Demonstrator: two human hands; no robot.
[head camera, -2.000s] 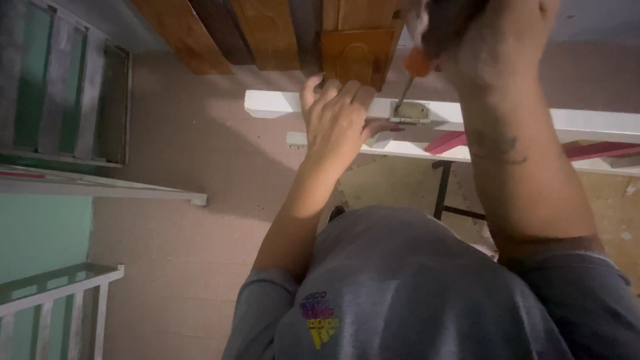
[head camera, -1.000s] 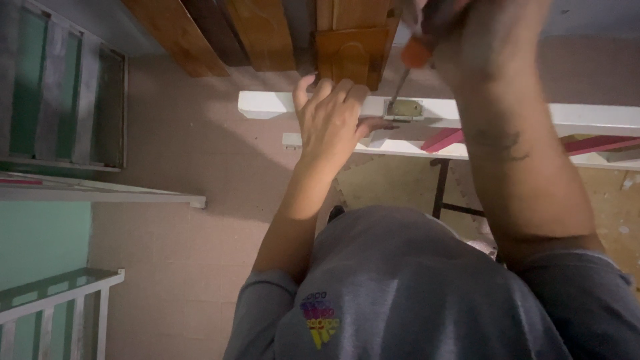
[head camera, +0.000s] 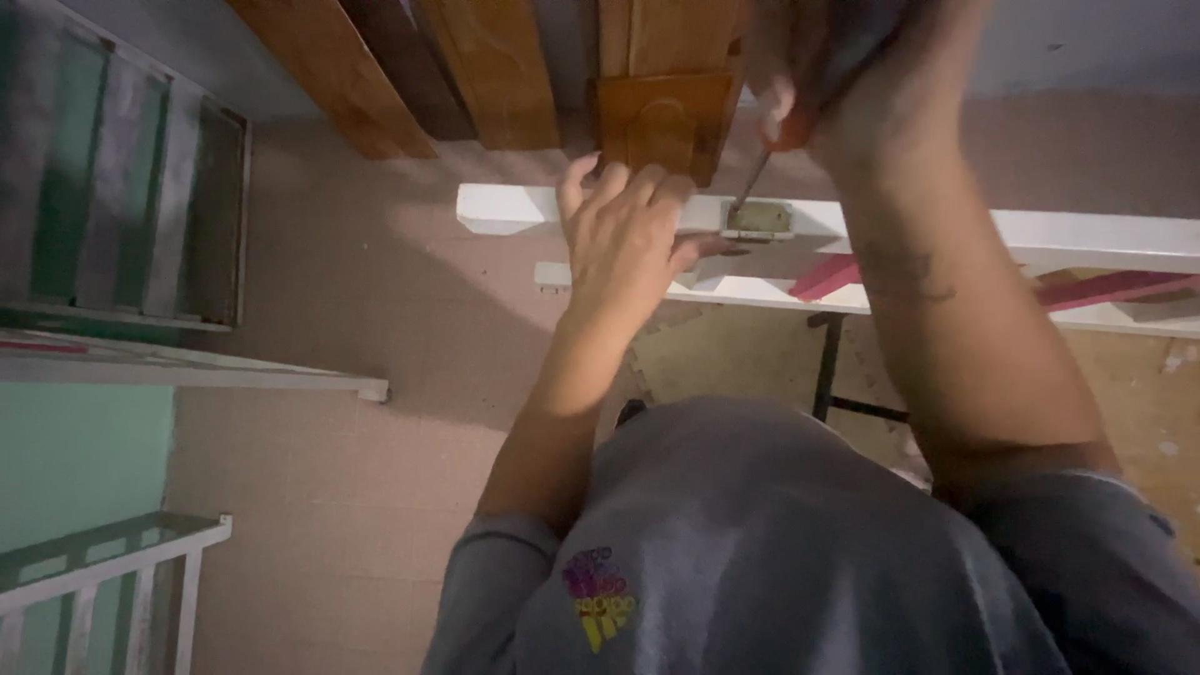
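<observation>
My left hand (head camera: 628, 225) grips a white-painted wooden beam (head camera: 1087, 240), its fingers over the far edge and its thumb below. To the right of the thumb, a small metal hinge or bracket (head camera: 761, 217) sits in the beam's face. My right hand (head camera: 872, 84), blurred, is closed on a screwdriver (head camera: 757, 169) with an orange-red handle part. The shaft slants down to the left, and its tip meets the bracket's left side. The upper part of the handle is dark and partly hidden by my fingers.
Brown wooden boards (head camera: 497, 75) and a panelled wooden piece (head camera: 666, 122) lie beyond the beam. A second white rail with pink slats (head camera: 830, 277) runs just below it. White slatted frames (head camera: 192, 581) stand at the left. A black metal leg (head camera: 829, 366) shows under the rail.
My right hand has shifted slightly and turned about the screwdriver, whose tip stays at the bracket. My left hand keeps its hold on the beam.
</observation>
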